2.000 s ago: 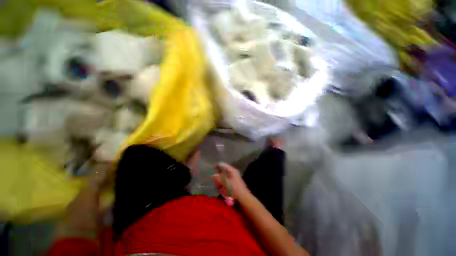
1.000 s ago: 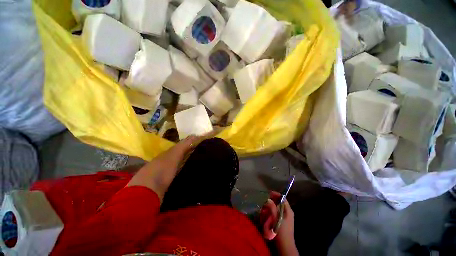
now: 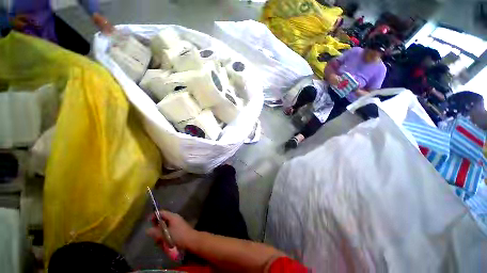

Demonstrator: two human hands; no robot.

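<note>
My right hand (image 3: pixel 173 234) is at the lower left of the middle, above my lap. It is shut on slim silvery scissors (image 3: pixel 155 205), pink at the handle end, with the blades pointing up and away from me. No block is in this hand. My left hand is out of the picture. The open yellow sack (image 3: pixel 99 160) at the left holds cream blocks. The open white sack (image 3: pixel 181 154) beyond my knee holds cream blocks (image 3: pixel 179 106), several with dark round patches.
A person's hand (image 3: pixel 102 24) is at the white sack's far left rim. Another person (image 3: pixel 360 69) sits beyond, holding a striped item (image 3: pixel 344 85). A large white sack (image 3: pixel 363 192) stands at the right, with blue-white striped items (image 3: pixel 464 144) beside it. Yellow sacks (image 3: pixel 299 26) lie behind.
The view has swung to the right, and my left arm has left the picture. My right hand still holds the scissors. A person's hand now shows clearly at the white sack's rim.
</note>
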